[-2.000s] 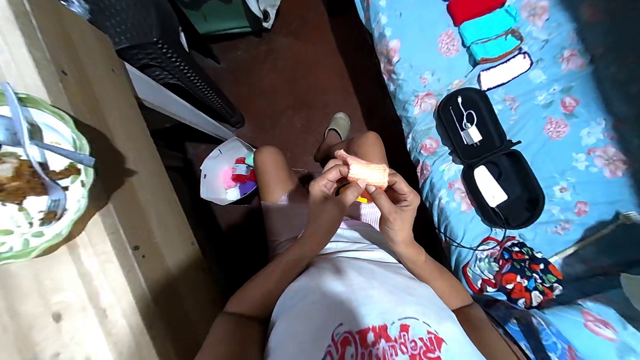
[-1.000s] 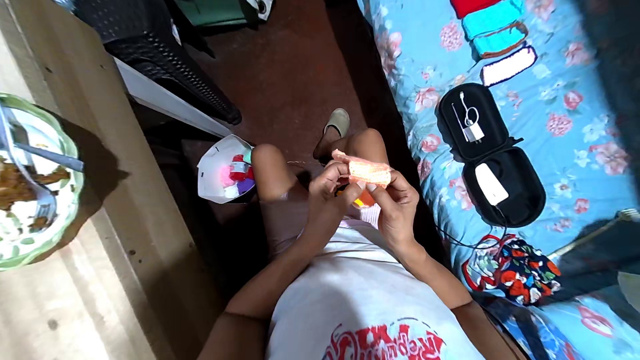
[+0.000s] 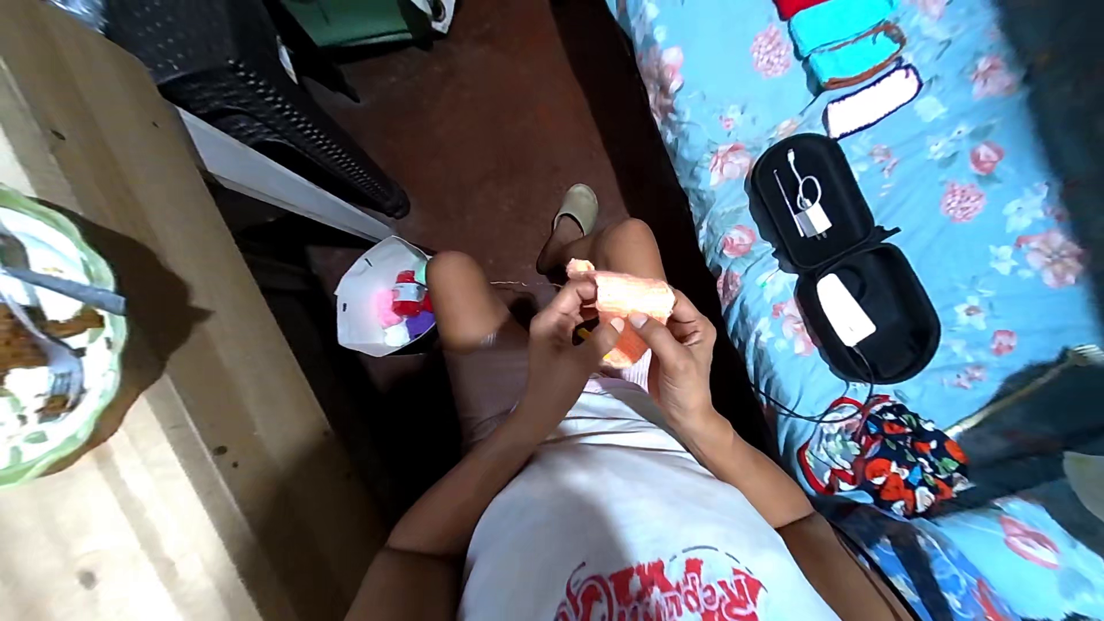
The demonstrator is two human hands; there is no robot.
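Both hands hold a small peach-orange knitted or crocheted piece [image 3: 634, 295] above my lap. My left hand [image 3: 565, 332] grips its left side, with a bit of the piece sticking up past the fingers. My right hand [image 3: 681, 345] holds the right side, the thumb on its front near the other thumb. An orange part of the piece hangs below the thumbs. Something yellow shows beside my left hand, too small to name. A thin strand of yarn [image 3: 517, 284] runs from near the piece toward my left knee.
A white container [image 3: 358, 310] with colored yarn stands by my left knee. At left is a wooden table [image 3: 198, 423] with a plate of food [image 3: 112, 362]. The flowered bed [image 3: 724, 112] at right holds an open black case [image 3: 918, 328], folded knitted pieces [image 3: 871, 101] and patterned cloth [image 3: 914, 457].
The piece is turned and spread somewhat between my hands, with more of its orange lower part showing. Both hands keep hold of it.
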